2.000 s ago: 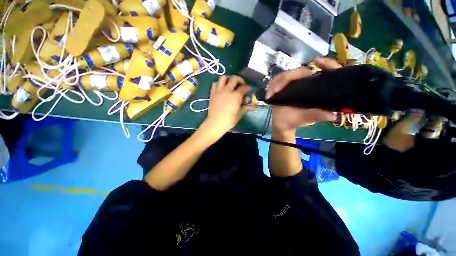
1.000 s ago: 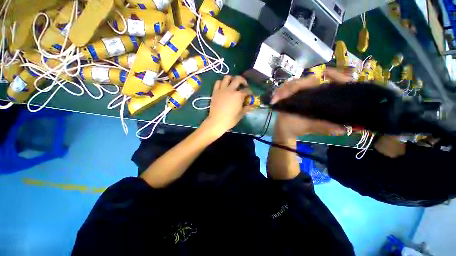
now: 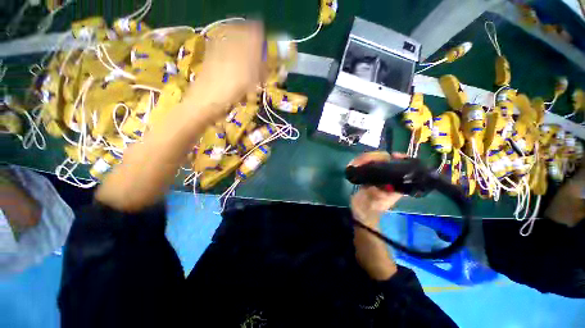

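Observation:
My left hand point(image 3: 232, 63) is blurred over the back of the left pile of yellow corded units point(image 3: 173, 115). A yellow shape shows just right of its fingers; I cannot tell if the hand holds it. My right hand point(image 3: 378, 192) is closed around the black electric screwdriver point(image 3: 391, 174), held above the bench's front edge with its front end pointing left. The screwdriver's red switch shows under the body. Its thick black cable loops down from the back end. The driver bit cannot be made out.
The screw feeder point(image 3: 378, 64) stands on the green bench point(image 3: 308, 166) beyond my right hand. Another pile of yellow units point(image 3: 494, 141) lies to the right. Other people's arms show at the left edge point(image 3: 19, 208) and right edge point(image 3: 568, 198). A blue stool point(image 3: 436, 256) is below.
My left hand has moved from the bench edge up and left over the pile. The small unit is gone from the driver's tip. The screwdriver has swung and the view has shifted.

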